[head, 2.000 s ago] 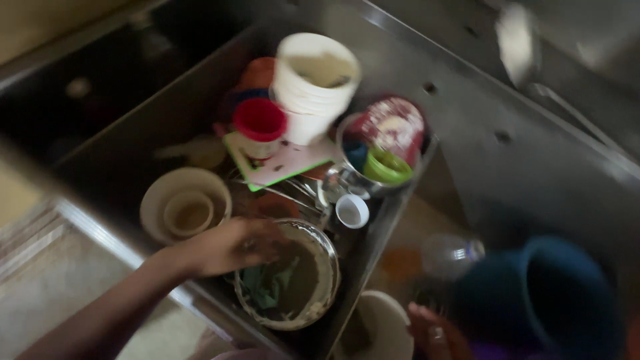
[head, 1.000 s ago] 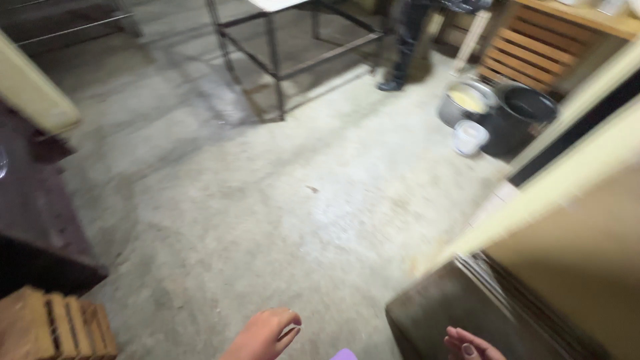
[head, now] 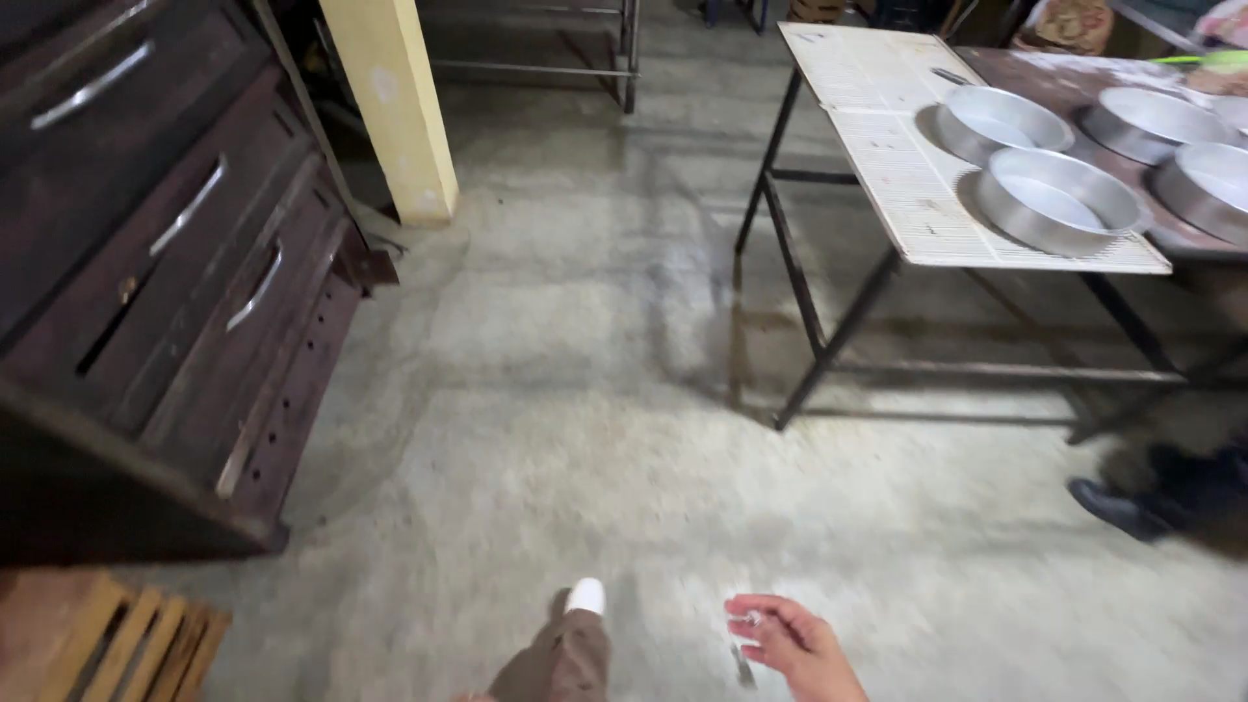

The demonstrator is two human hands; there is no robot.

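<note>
My right hand [head: 792,643] is at the bottom, right of centre, over the floor. Its fingers are curled around a small shiny metal object [head: 751,617]; a thin grey part seems to hang below, and blur hides its exact kind. Of my left hand [head: 473,697], only a sliver of skin shows at the bottom edge, so its state cannot be seen. Two round aluminium cake pans [head: 1061,200] [head: 1004,125] stand on a white ribbed board [head: 916,185] on the metal-legged table at the right. More round pans [head: 1155,124] sit beside them on the dark tabletop.
A dark steel cabinet with several handles [head: 190,205] stands left, beside a yellow pillar [head: 395,107]. A slatted wooden crate [head: 146,648] is at the lower left. Table legs [head: 838,341] reach the floor at right; another person's dark shoe [head: 1116,509] is near them. My white-tipped shoe [head: 585,595] shows below.
The view has moved from a sink with tubs and bowls, across the floor, to the cabinet and table. My left hand has dropped almost out of sight since one second ago.
</note>
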